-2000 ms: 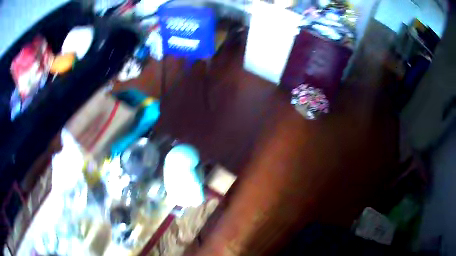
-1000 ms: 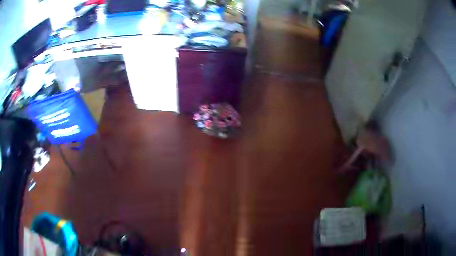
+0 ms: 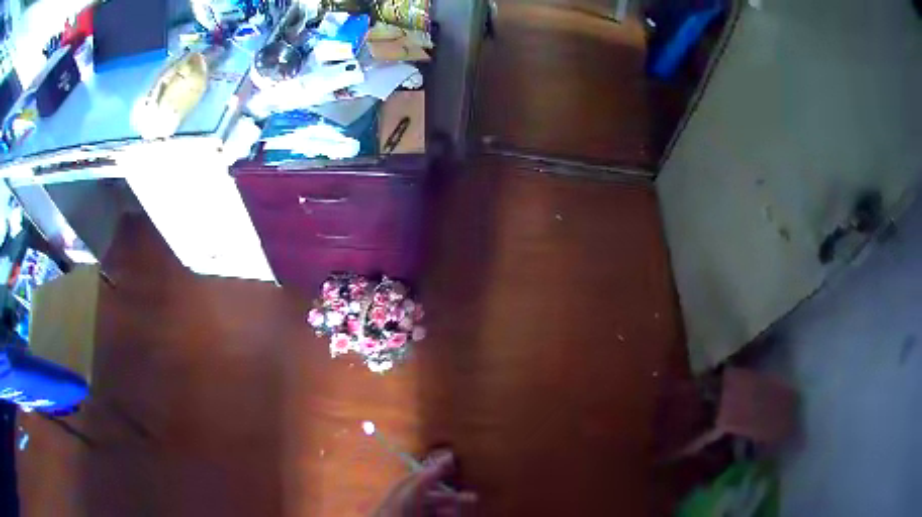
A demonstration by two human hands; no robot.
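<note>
My left hand is at the bottom edge, a little left of centre, cut off by the edge and slightly blurred. It comes in from the lower left with its fingers towards the right. It holds a thin white cigarette between the fingers. The cigarette points up and to the left, and its far end shows as a bright spot over the floor. My right hand is not in view.
A pink flower basket stands on the wood floor by dark red drawers. A cluttered desk is upper left, a blue chair back at left. A pale door stands open at right, a green bag below it.
The view has turned right and moved nearer the drawers and doorway. The coffee table and sofa have left the picture. My left hand with the cigarette has come into view.
</note>
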